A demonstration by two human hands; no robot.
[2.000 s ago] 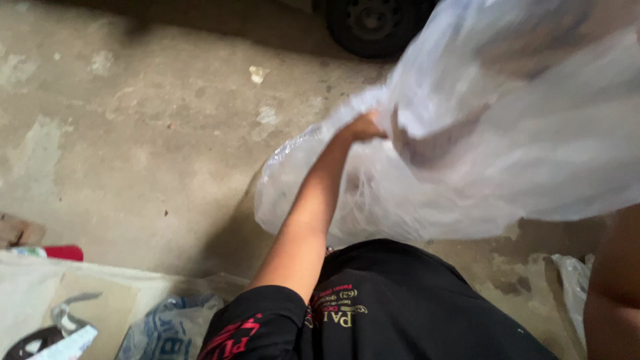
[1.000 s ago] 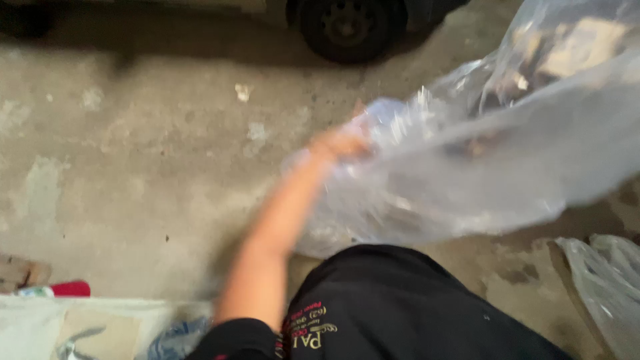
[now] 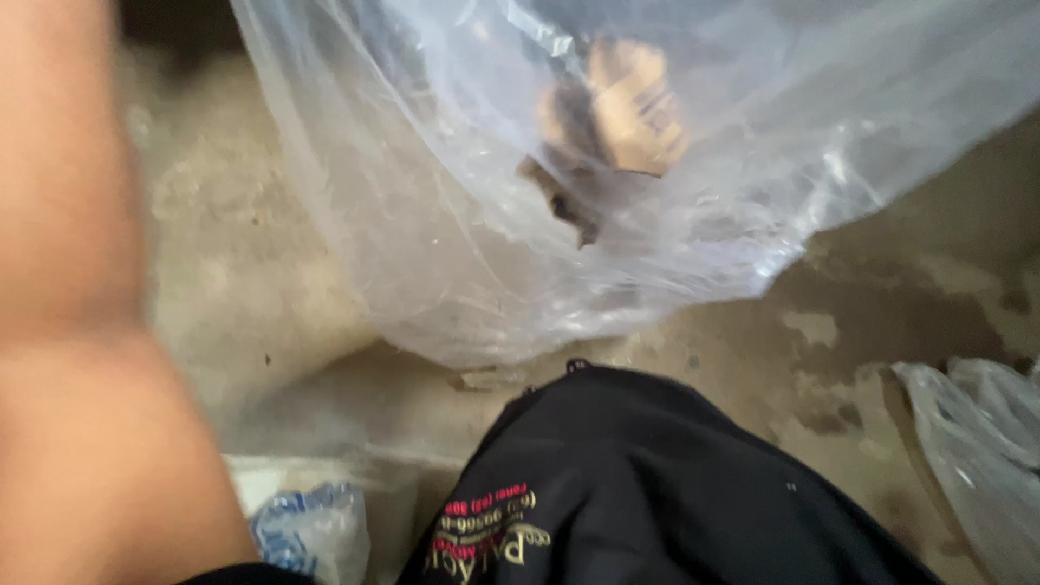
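Observation:
A large clear plastic bag [image 3: 504, 276] hangs across the upper middle of the head view, above the concrete floor. Through its film show a tan piece that looks like cardboard [image 3: 638, 106] and a dark, ragged scrap [image 3: 569, 207]. My left forearm runs up the left edge, blurred and close to the camera, and my left hand lies beyond the top of the frame. My right hand is not in view either. What each hand holds is hidden.
A small clear bag with blue print [image 3: 313, 528] lies at the lower left by a pale surface. Another clear plastic bag [image 3: 975, 463] rests on the floor [image 3: 236, 268] at the right. My black shirt [image 3: 650, 487] fills the bottom middle.
My left hand, seen at the plastic bag's edge before, has left the view, with the forearm now at the far left. The bag has swung to the middle, its contents showing through.

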